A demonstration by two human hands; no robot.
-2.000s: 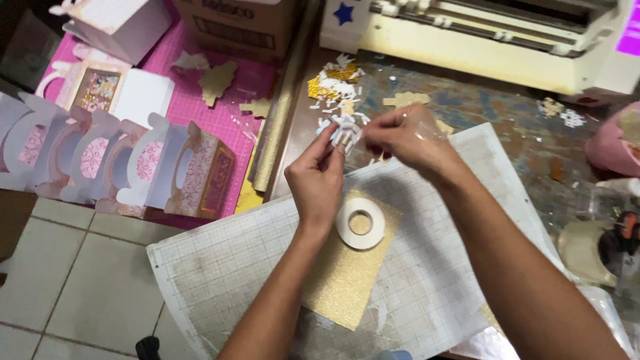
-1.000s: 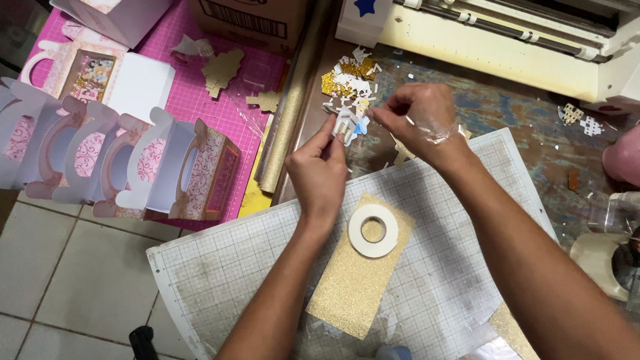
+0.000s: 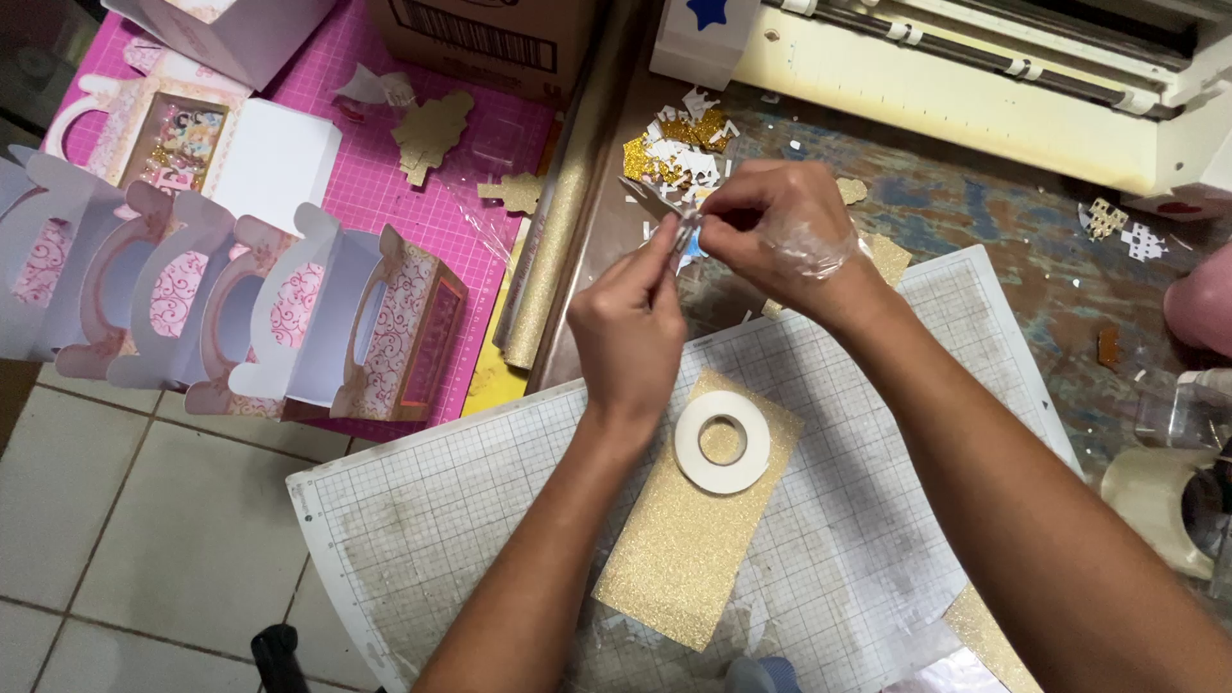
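Observation:
My left hand (image 3: 635,318) pinches a small cut-out paper piece (image 3: 664,202) between thumb and fingers. Close against it, the fingertips of my right hand (image 3: 775,226) pinch at the same piece; exactly what they grip is hidden. Crumpled clear film (image 3: 813,241) clings to the back of my right hand. Below the hands, a white tape roll (image 3: 685,448) lies flat on a gold glitter sheet (image 3: 683,558), which rests on a gridded translucent mat (image 3: 443,529). Just beyond the fingers is a pile of white and gold paper scraps (image 3: 679,154).
Printed gift boxes with handles (image 3: 298,318) stand in a row at left, by a pink cutting mat (image 3: 366,221) with glitter cut-outs (image 3: 433,135). Gold glitter rolls (image 3: 553,231) lie beside it. A cutting machine (image 3: 943,106) is at the back; a wide tape roll (image 3: 1150,510) sits at right.
Both hands stay close together over the scraps. The held paper piece now shows at a different angle, with a pointed part sticking out to the left.

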